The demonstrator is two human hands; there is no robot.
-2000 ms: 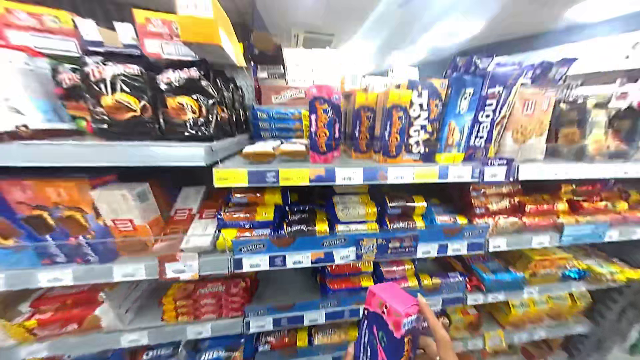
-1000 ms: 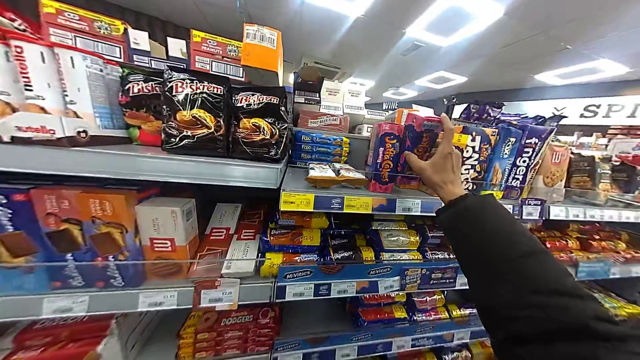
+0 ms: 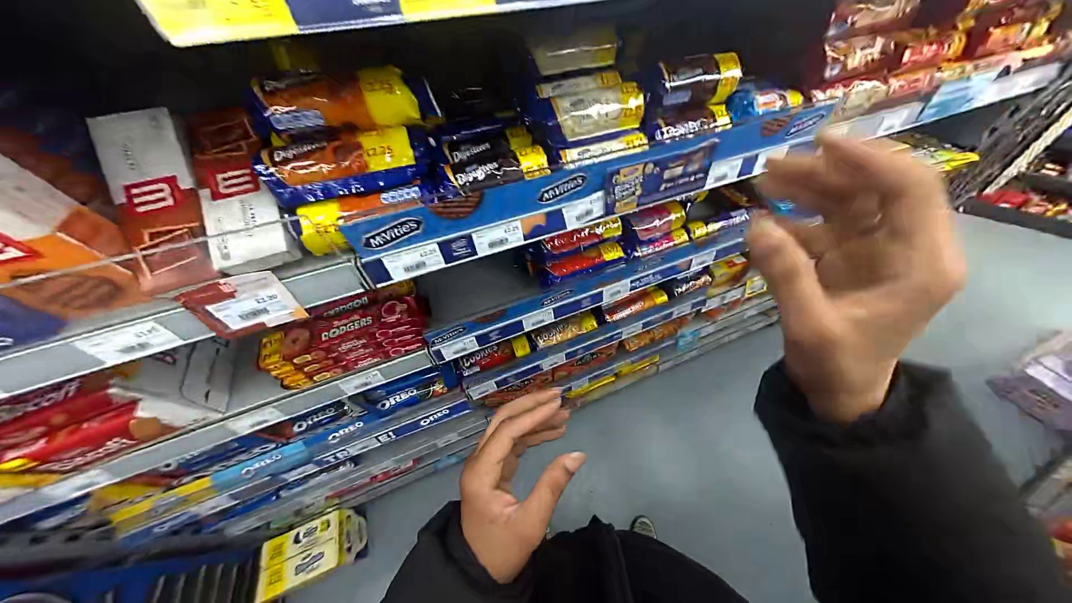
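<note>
My left hand (image 3: 515,490) is low in the middle of the view, fingers apart, holding nothing. Higher up on the right, my right hand (image 3: 863,268) is blurred, with its fingers apart and curved and nothing in them. Beyond the hands stand shelves of biscuits. McVitie's Digestives packets (image 3: 343,159) are stacked in a blue McVitie's tray (image 3: 494,209). Red Dodgers packets (image 3: 347,335) lie on the shelf below, and blue Oreo packets (image 3: 406,392) lie lower still.
White and brown biscuit boxes (image 3: 151,193) stand at the left behind a clear rail. Price labels line the metal shelf edges. A yellow sign (image 3: 310,553) juts out at the bottom left. Grey floor (image 3: 653,452) runs below, with part of a shoe (image 3: 643,526) showing.
My right hand has come away from the packets on the upper shelf, where it was one second ago. My left hand has come into view. The view has tipped down.
</note>
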